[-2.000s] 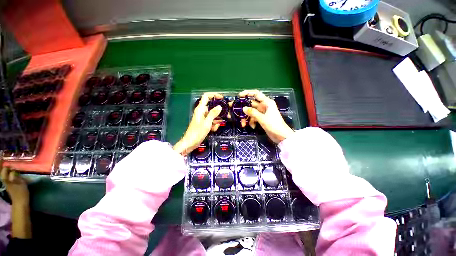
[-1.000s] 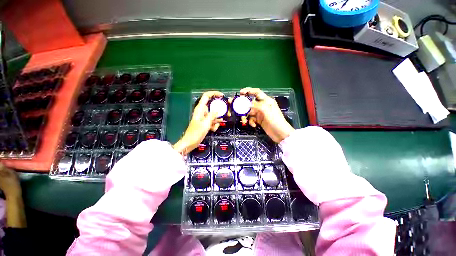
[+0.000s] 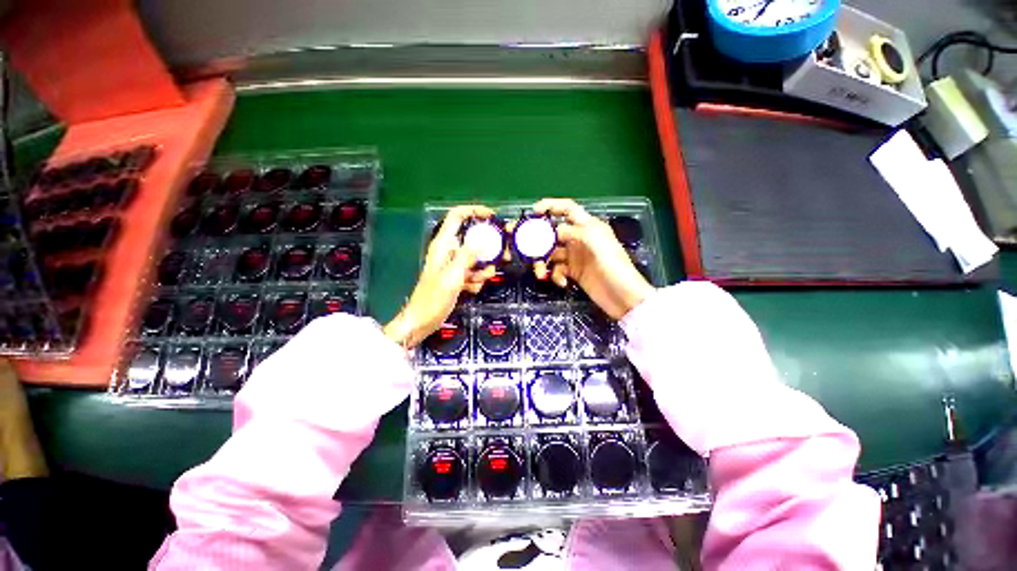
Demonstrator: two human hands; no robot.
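My left hand (image 3: 444, 277) holds one round black unit (image 3: 484, 242) at its rim, and my right hand (image 3: 589, 259) holds another (image 3: 534, 238). Both units are side by side above the upper rows of the clear blister tray (image 3: 558, 514), with pale, bright round faces showing. The tray's other pockets hold black units, some with red marks, two in the fourth row silvery with glare. Two pockets in the middle row are empty and show a crosshatched bottom. My hands hide part of the top rows.
A second blister tray (image 3: 375, 206) with dark units lies left. Beyond it is an orange-red board (image 3: 184, 167) with another tray and a person's forearm (image 3: 17, 429). At right are a black mat (image 3: 814, 201), paper slip (image 3: 931, 201), blue clock (image 3: 773, 42) and parts box (image 3: 853, 92).
The two units in my hands have turned from dark faces to pale, bright ones. My hands stay over the upper rows. The neighbour's hand at far left has moved mostly out of view.
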